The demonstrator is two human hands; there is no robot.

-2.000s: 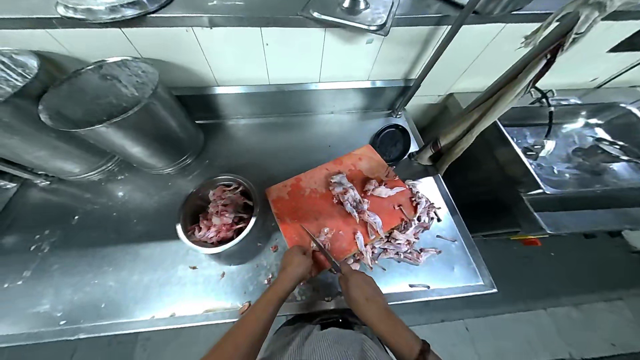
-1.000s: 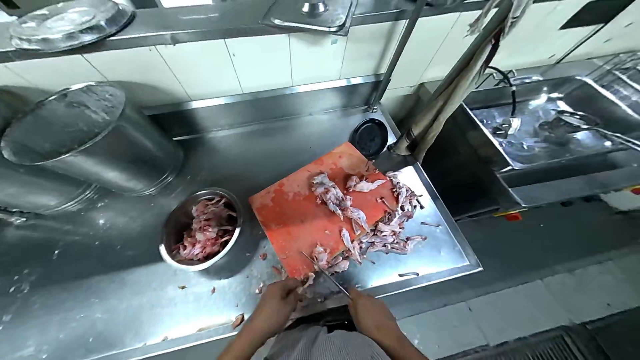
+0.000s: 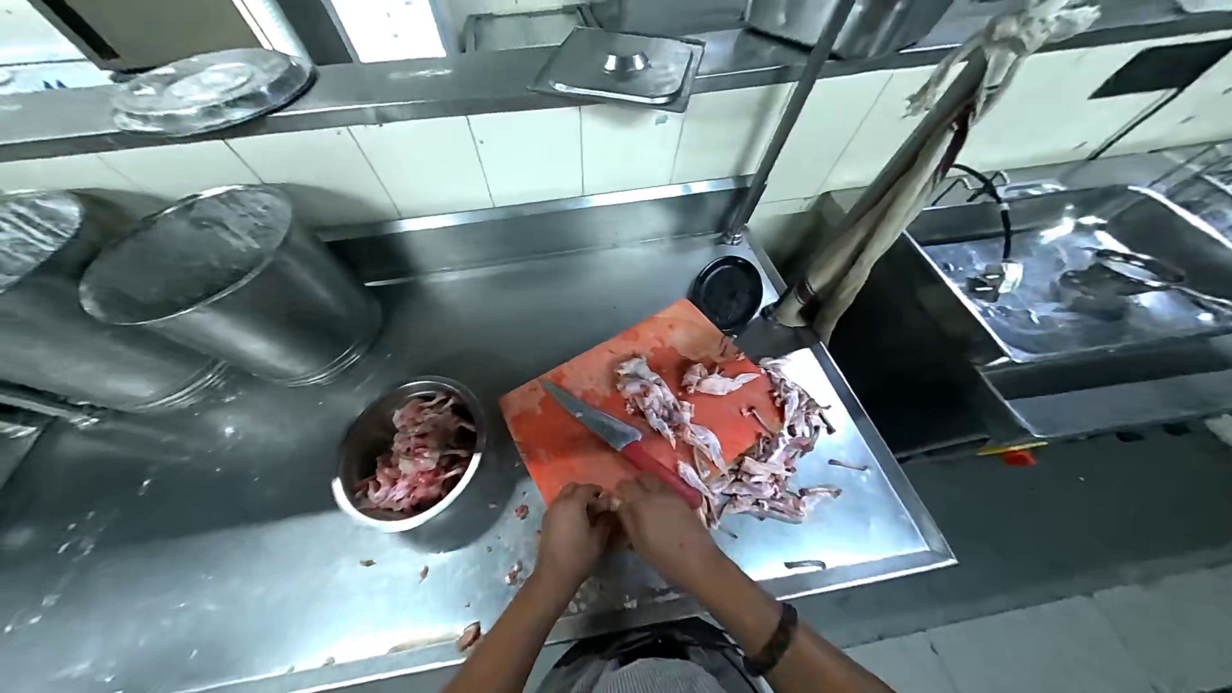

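A knife with a red handle (image 3: 621,441) lies on the orange cutting board (image 3: 549,423), blade toward the upper left. At the board's near edge my left hand (image 3: 576,527) and my right hand (image 3: 664,525) meet, fingers pinching a small piece of raw meat that they mostly hide. The knife handle passes just beyond my right hand; whether that hand touches it I cannot tell. Raw meat pieces (image 3: 659,397) lie on the board, and a pile of raw scraps (image 3: 770,486) spreads over its right edge onto the steel. Left of the board stands a steel bowl (image 3: 348,486) with raw meat.
Two large metal pots (image 3: 241,289) stand at the left of the steel counter (image 3: 241,587). A black round lid (image 3: 728,293) sits behind the board, near a pole with a cloth (image 3: 876,226). A sink (image 3: 1088,279) is at the right. Small scraps dot the counter's near edge.
The knife, in my right hand in the earlier frames, now lies on the board. My right hand has come against my left at the small piece.
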